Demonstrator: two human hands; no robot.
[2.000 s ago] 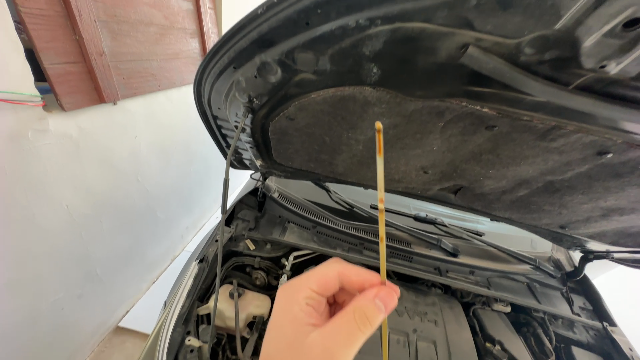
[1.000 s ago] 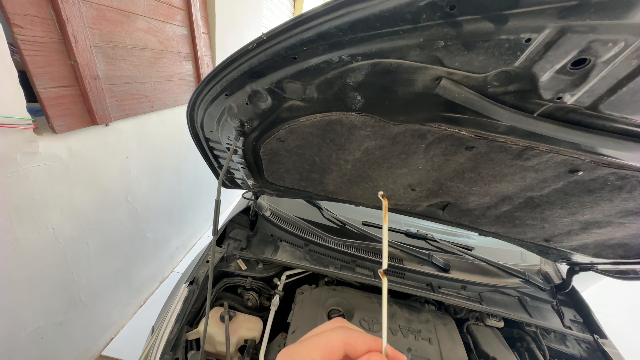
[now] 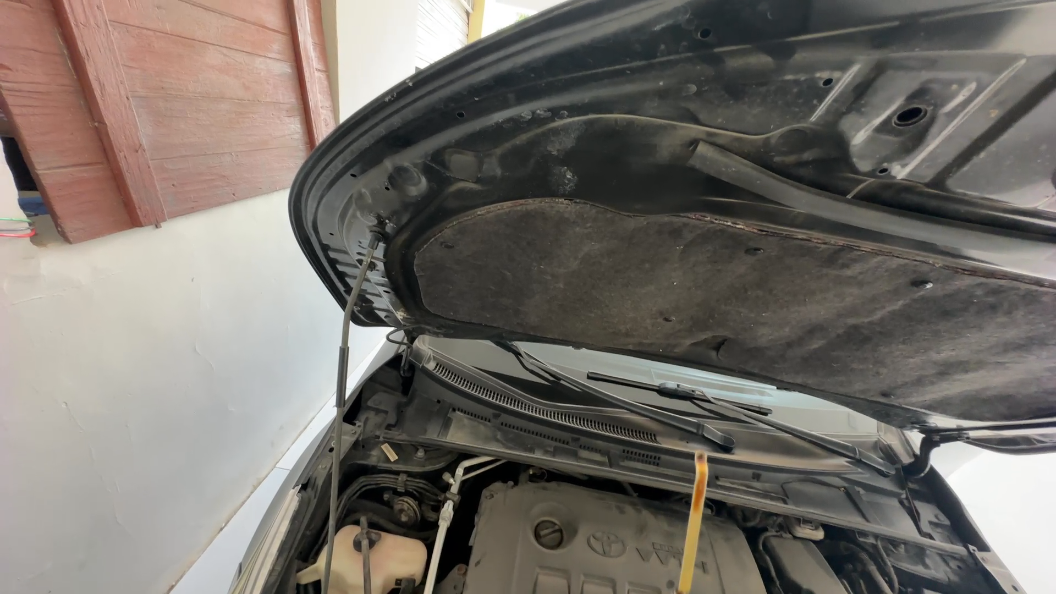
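Note:
The tip end of a thin yellowish dipstick [image 3: 695,520], stained brown near its top, rises from the bottom edge of the view, in front of the engine cover [image 3: 610,540]. Its lower part is outside the frame, and neither of my hands can be seen. On the grey plastic engine cover sits a round oil filler cap [image 3: 548,533]. Left of the cover is a translucent fluid reservoir [image 3: 375,557] with a dark cap.
The black hood [image 3: 561,165] stands raised on a thin prop rod [image 3: 342,371] at the left. Wiper arms [image 3: 610,400] lie at the windshield base. A white wall [image 3: 148,371] with red-brown wooden boards [image 3: 206,107] runs along the left.
The hand that held the dipstick has gone down out of view. The dipstick has dropped lower in the frame, and only its upper end shows.

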